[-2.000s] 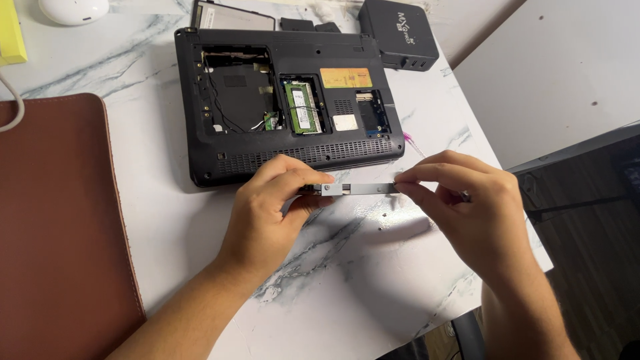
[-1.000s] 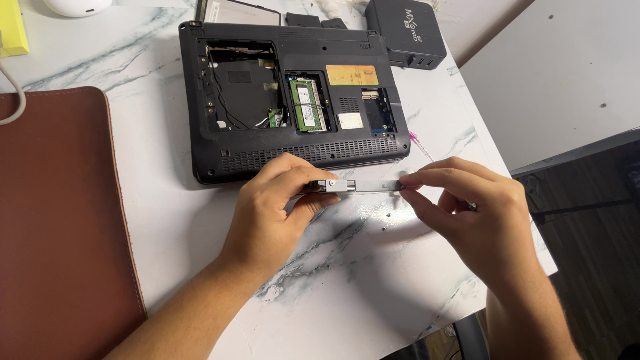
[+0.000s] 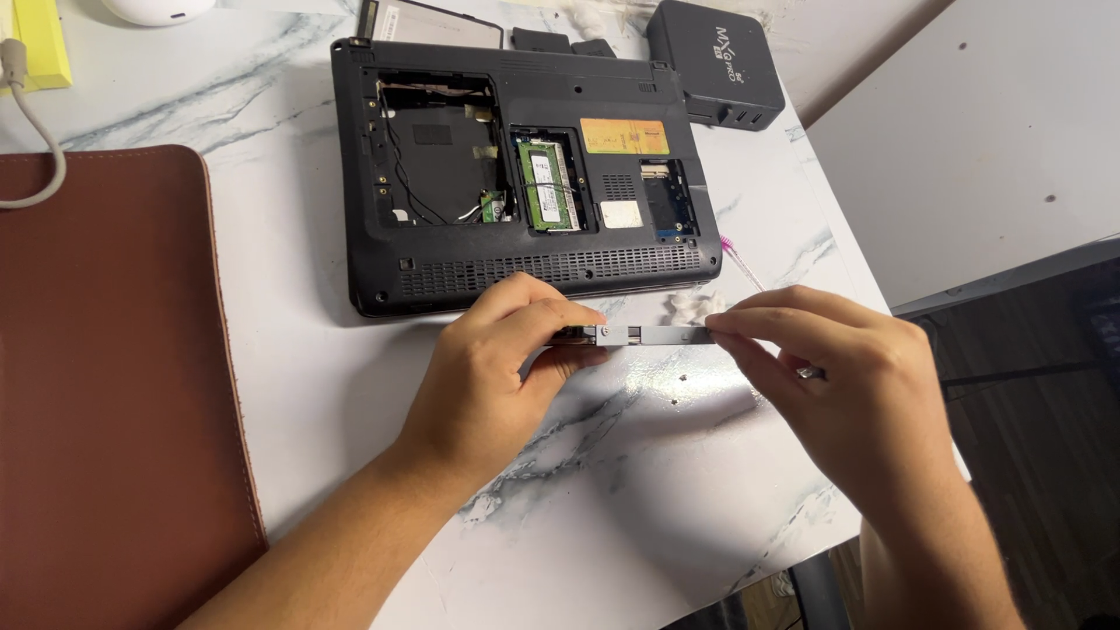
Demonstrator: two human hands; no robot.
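Note:
A thin grey metal bracketed part [image 3: 665, 335], seen edge-on with a screw near its left end, is held level between both hands. My left hand [image 3: 499, 376] pinches its left end between thumb and fingers. The fingertips of my right hand [image 3: 831, 376] grip its right end, and a small metal tool end [image 3: 809, 373] shows in that palm, mostly hidden. Behind them a black laptop [image 3: 542, 66] lies upside down, its bays uncovered. A green RAM module [image 3: 549, 185] sits in the middle bay. Two tiny screws [image 3: 683, 378] lie on the table below the part.
A brown leather mat [image 3: 105, 350] covers the left of the marbled white table [image 3: 612, 525]. At the back are a black TV box [image 3: 717, 66], black covers [image 3: 542, 41] and a metal-framed panel [image 3: 433, 24]. A pink-tipped brush [image 3: 739, 261] and white crumpled material [image 3: 694, 308] lie near the laptop.

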